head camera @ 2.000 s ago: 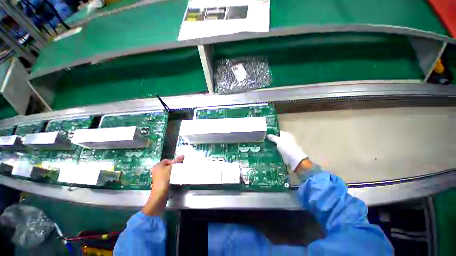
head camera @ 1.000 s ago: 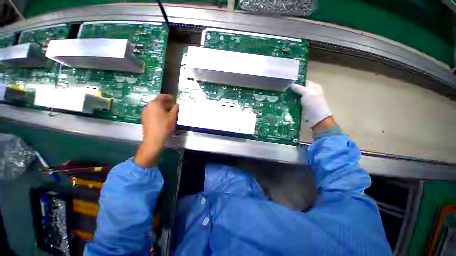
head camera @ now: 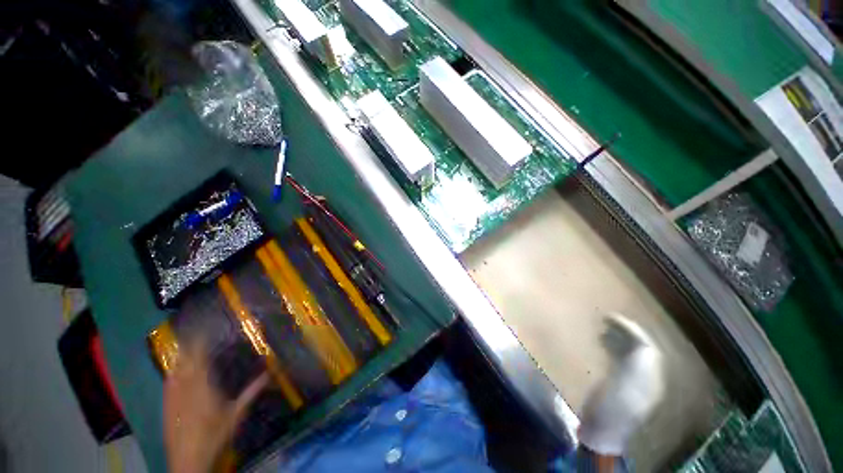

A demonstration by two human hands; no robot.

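My left hand [head camera: 199,406], bare and blurred, is at the lower left over a black fixture with yellow stripes [head camera: 298,296]. Its thumb is spread; its other fingers blur into a dark patch, so a hold cannot be told. My right hand [head camera: 621,393], in a white glove and blurred, is over the conveyor's pale bed [head camera: 536,286], its fingers bent and nothing seen in it. A green circuit board [head camera: 758,445] is cut off at the bottom right corner. Another board with white finned blocks [head camera: 476,125] lies further up the line.
A black tray of silvery screws [head camera: 208,245] with a blue pen lies left of the fixture. A clear bag [head camera: 236,97], a white pen with blue cap [head camera: 280,169] and a red cord [head camera: 328,217] lie above. The metal rail [head camera: 407,212] divides bench and conveyor. A bubble bag [head camera: 744,245] sits on the shelf.
The view has turned towards the bench at left. Both hands have left the board between them; my left hand has moved from the line to the striped fixture. Bare conveyor bed now shows beside the waiting boards.
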